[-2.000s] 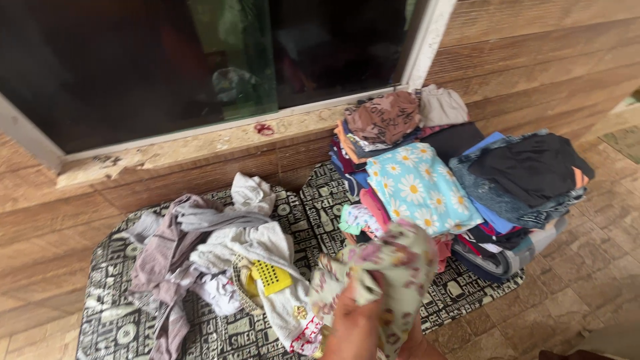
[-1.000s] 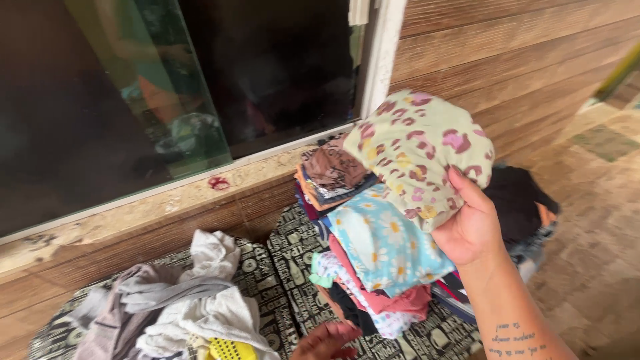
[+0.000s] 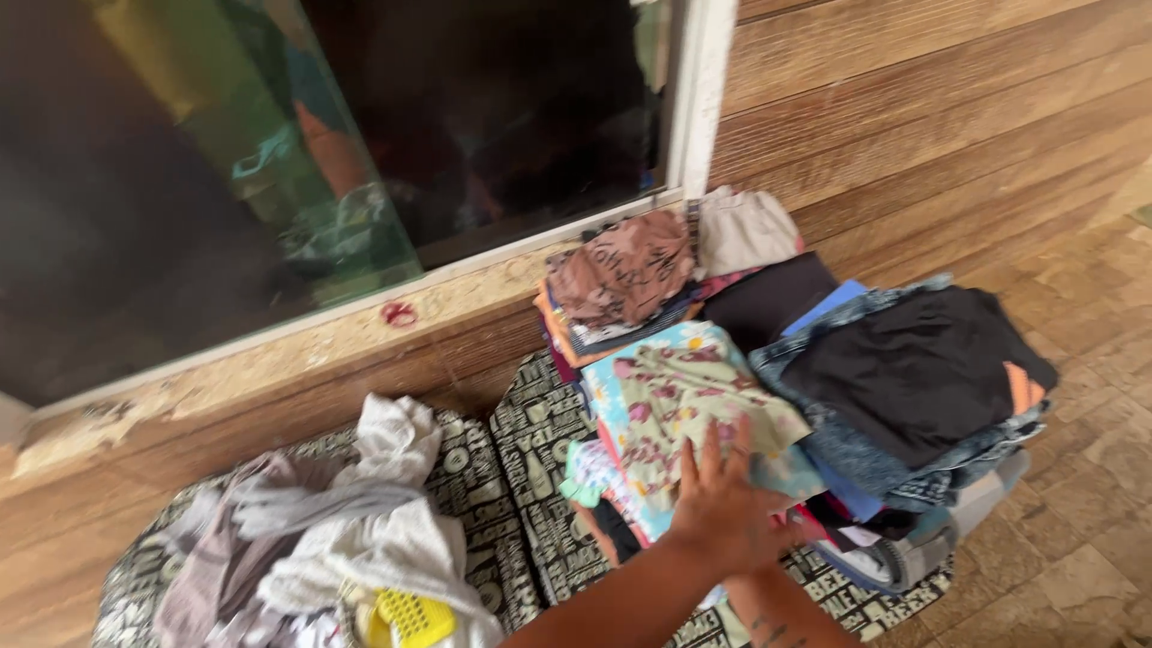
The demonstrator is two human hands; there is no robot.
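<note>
A folded pale green floral cloth [image 3: 684,396] lies on the light blue daisy-print cloth [image 3: 621,373], on top of a stack of folded clothes. My left hand [image 3: 720,495] rests on its front part, fingers spread, holding nothing. Crossing beneath the left wrist, my right hand [image 3: 778,531] is blurred and partly hidden at the stack's front edge; its grip cannot be made out. Behind stands a pile topped by a brown garment with dark lettering [image 3: 630,270]. To the right, black folded shorts [image 3: 909,369] top a denim pile.
Loose grey and white clothes [image 3: 378,549] with a yellow perforated item [image 3: 414,616] lie at left on the black-and-white printed cushions [image 3: 531,450]. A beige garment [image 3: 742,229] sits by the wooden wall [image 3: 900,108]. The window sill [image 3: 270,369] runs behind.
The floral cloth, held up in a hand one second ago, now lies on the daisy-print cloth. My left hand has moved up onto it, and my right hand has come down to the stack's front.
</note>
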